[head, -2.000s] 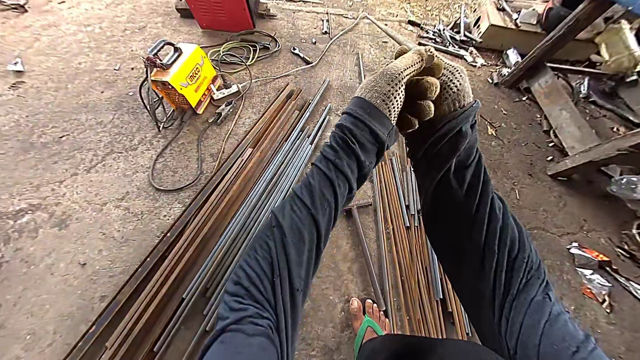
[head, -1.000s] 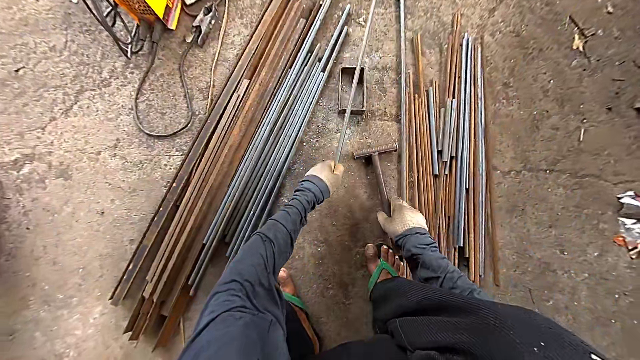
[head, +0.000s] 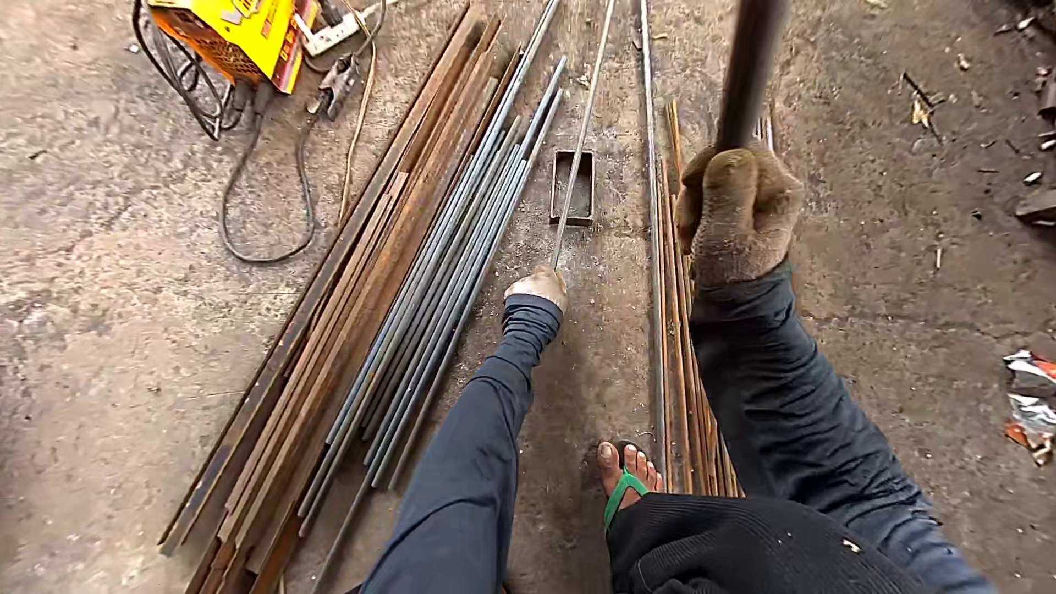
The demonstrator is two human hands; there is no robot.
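Note:
Gloved and low near the middle, my left hand grips the near end of a thin metal rod, which runs away from me over a rectangular metal frame on the floor. My right hand, also gloved, is raised at the right, closed around a dark metal handle that points up and out of the frame; its far end is not seen. Below my right hand, rusty rods lie on the floor beside a long grey bar, partly hidden by my arm.
Rusty steel angle bars and a bundle of grey rods lie slanted at the left. A yellow welding machine with cables and a clamp stands beyond them. My sandalled foot is near the right-hand rods. Crumpled wrappers lie far right.
My right hand has risen from beside the right-hand rods with the handle of the T-shaped metal tool. My left hand still holds the thin rod.

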